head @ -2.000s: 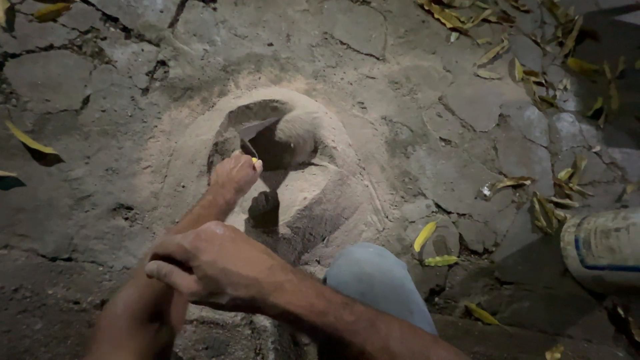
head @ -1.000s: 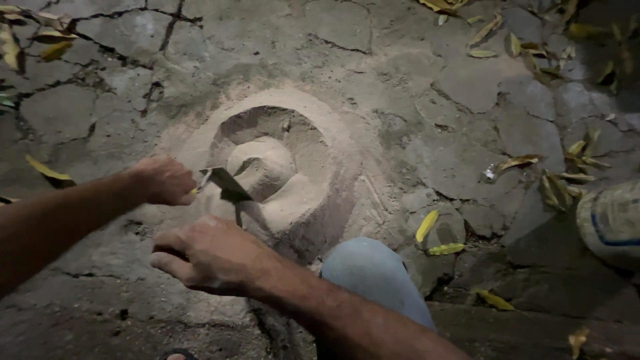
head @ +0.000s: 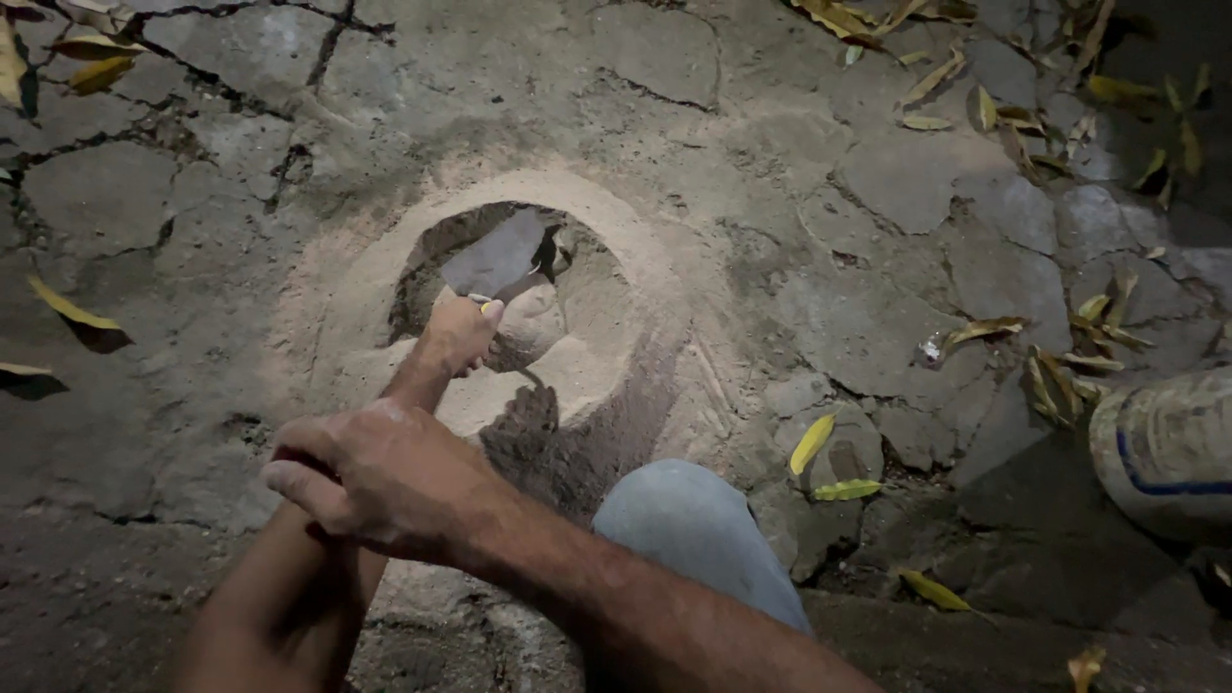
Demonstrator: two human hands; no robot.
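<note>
My left hand (head: 462, 337) grips a pointing trowel by its handle, of which a bit of yellow shows. The trowel's grey metal blade (head: 496, 255) reaches over the upper left of a round hollow in a ring of pale sandy powder (head: 616, 226). A rounded mound of the same powder (head: 529, 322) rises inside the hollow, partly behind my left hand. Nearer the camera, my right hand (head: 375, 472) overlaps my left forearm in the view, palm down, thumb apart and fingers loosely bent. No object shows in it; whether it touches the forearm cannot be told.
Cracked stone paving (head: 895, 192) surrounds the powder. My knee in pale blue cloth (head: 698, 529) is at the lower middle. A dirty white bucket with a blue line (head: 1169, 452) lies at the right edge. Yellow leaves (head: 813, 443) are scattered about, and a darker stone edge (head: 962, 635) runs along the lower right.
From left of the ring one second ago, my left hand has moved right with the trowel, whose blade is now over the hollow. My right hand has stayed in about the same place.
</note>
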